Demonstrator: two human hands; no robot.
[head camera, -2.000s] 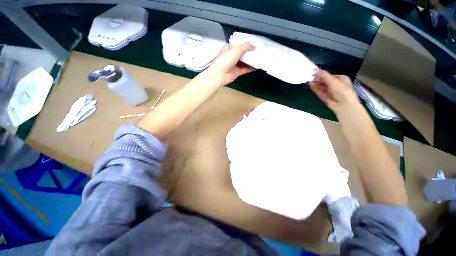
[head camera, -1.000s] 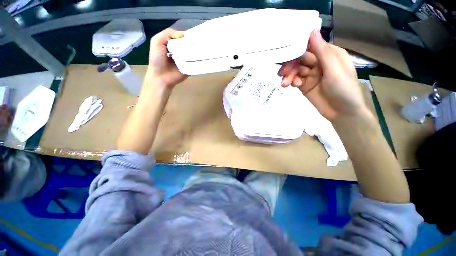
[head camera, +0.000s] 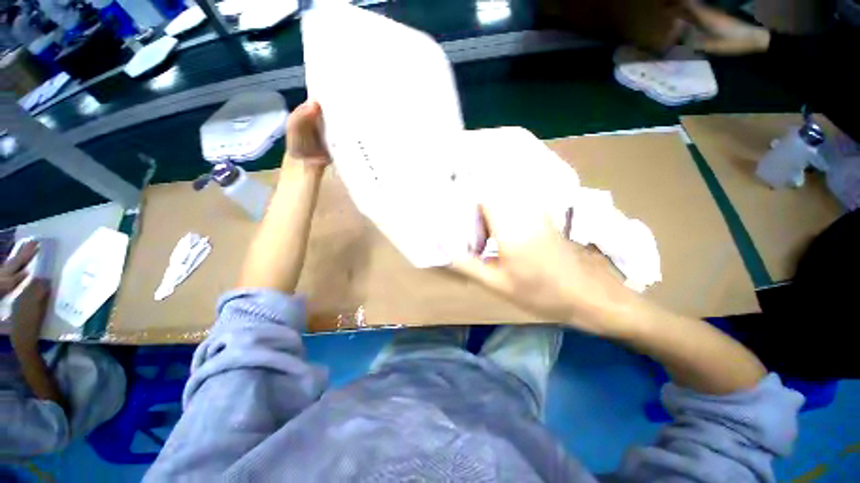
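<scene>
A white housing is held up, tilted, above the cardboard-covered bench. My left hand grips its left edge. My right hand is at its lower right edge, slightly blurred, with the fingers partly hidden; whether it grips the housing is hard to tell. Another white housing lies on the bench behind, partly covered by the held one and my right hand. A crumpled white cloth lies to its right.
A pump bottle and a small crumpled white piece are at left. Housings sit on the green conveyor and the left neighbouring bench. Another bottle is at right. Other people's hands show at far left and upper right.
The held housing has turned from nearly level to steeply tilted and moved left. My right hand has moved down and left. At upper right, the cardboard sheet is gone and a person's hand appears.
</scene>
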